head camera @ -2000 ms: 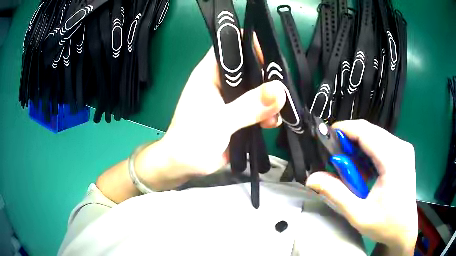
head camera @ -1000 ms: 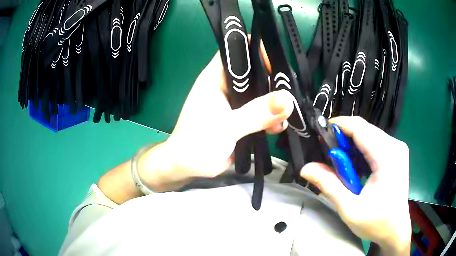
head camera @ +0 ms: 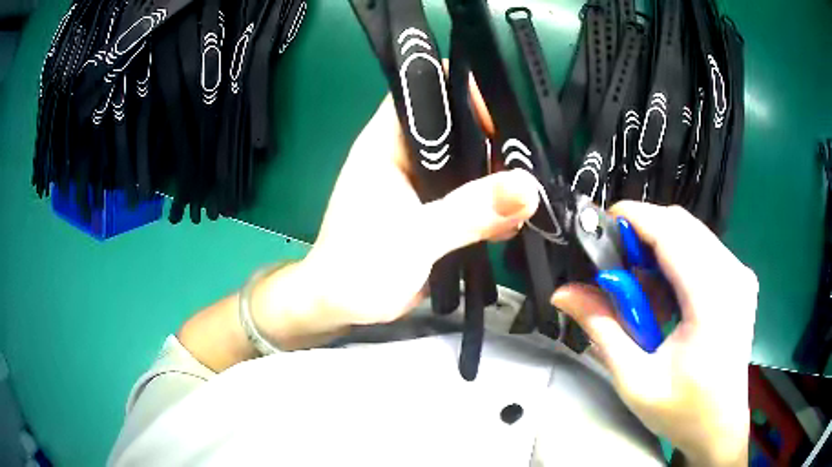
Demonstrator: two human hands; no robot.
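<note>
My left hand (head camera: pixel 392 219), bare with a bangle at the wrist, grips several black straps (head camera: pixel 425 100) with white oval outlines. Its thumb presses on one strap beside its oval outline. Strap ends hang below the hand in front of a pale smock. My right hand (head camera: pixel 684 301) is closed around the blue-handled nippers (head camera: pixel 629 306). The nippers' jaws are at the edge of the strap under my left thumb, near the lower part of its oval. Whether the jaws are closed on material cannot be told.
A large heap of black straps (head camera: pixel 196 119) lies at the left on the green mat (head camera: pixel 338 55), with a blue box (head camera: pixel 105 212) below it. Another bundle (head camera: pixel 670 100) lies centre right. More straps (head camera: pixel 822 274) are at the far right edge. A red object (head camera: pixel 771 415) is low right.
Over the last two seconds, my left hand and the strap under its thumb have shifted slightly right. The nippers have tilted a little, and their jaws remain close to that strap.
</note>
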